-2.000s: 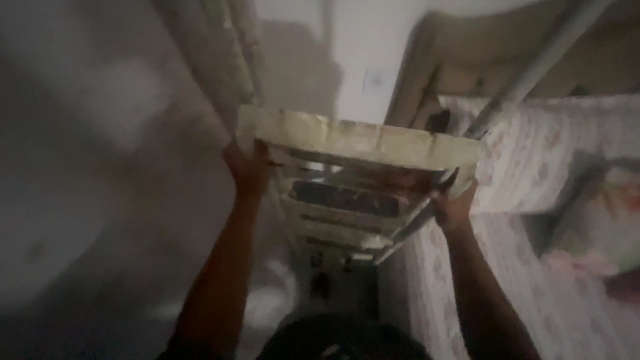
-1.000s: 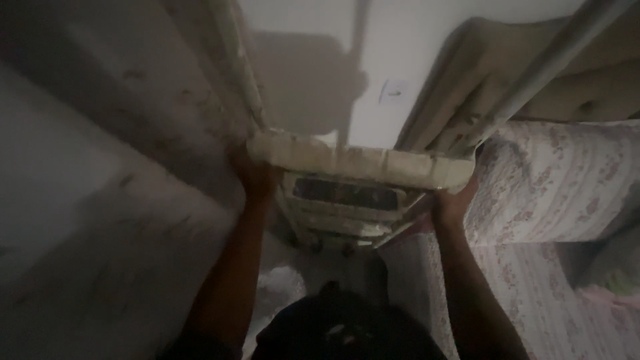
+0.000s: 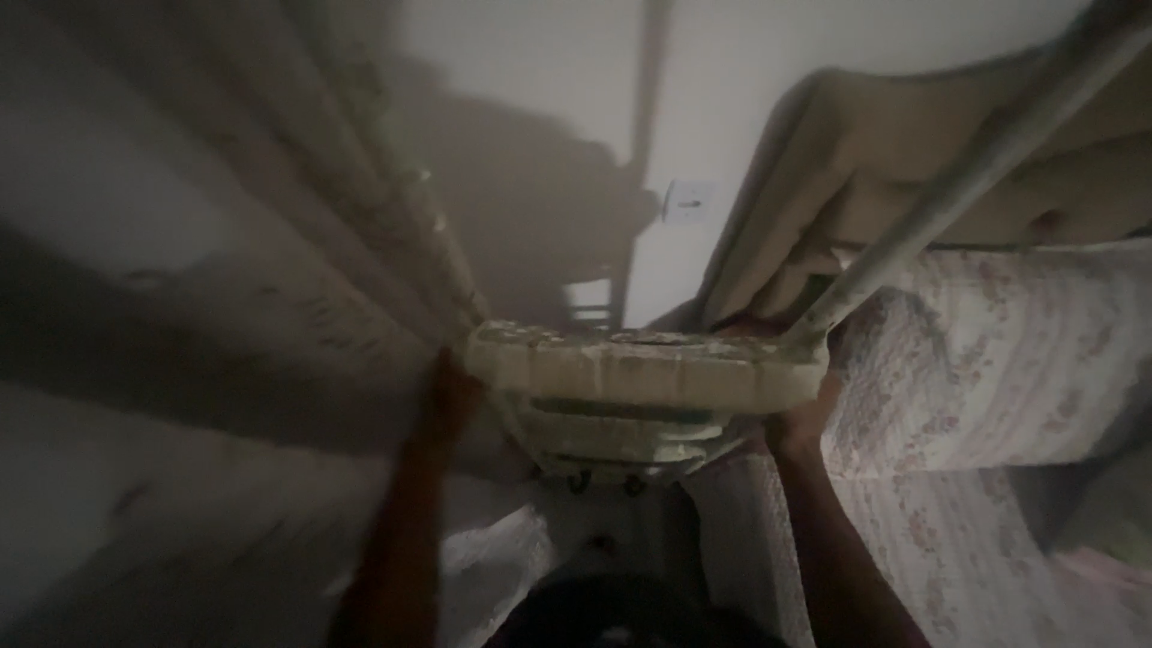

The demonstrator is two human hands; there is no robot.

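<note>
A pale, paint-spattered stepladder [image 3: 643, 371] stands right below me, its top facing the camera and its steps receding downward. Long rails rise from either side of that top towards the upper corners. My left hand [image 3: 450, 391] grips the ladder's left side just under the top; its fingers are dim and partly hidden. At the right side, my right hand [image 3: 804, 409] is wrapped round the frame below the top's right end. The picture is dark and blurred, so single fingers do not show clearly.
A padded headboard [image 3: 810, 180] and a bed with a floral cover [image 3: 972, 387] lie close on the right. Ahead is a pale wall [image 3: 531, 54] with a wall plate [image 3: 689, 202] and shadows on it. Another smudged wall stands at the left.
The view has shifted, with the ladder's top now lower in the picture and fewer of its steps showing. Both hands have kept hold of its sides.
</note>
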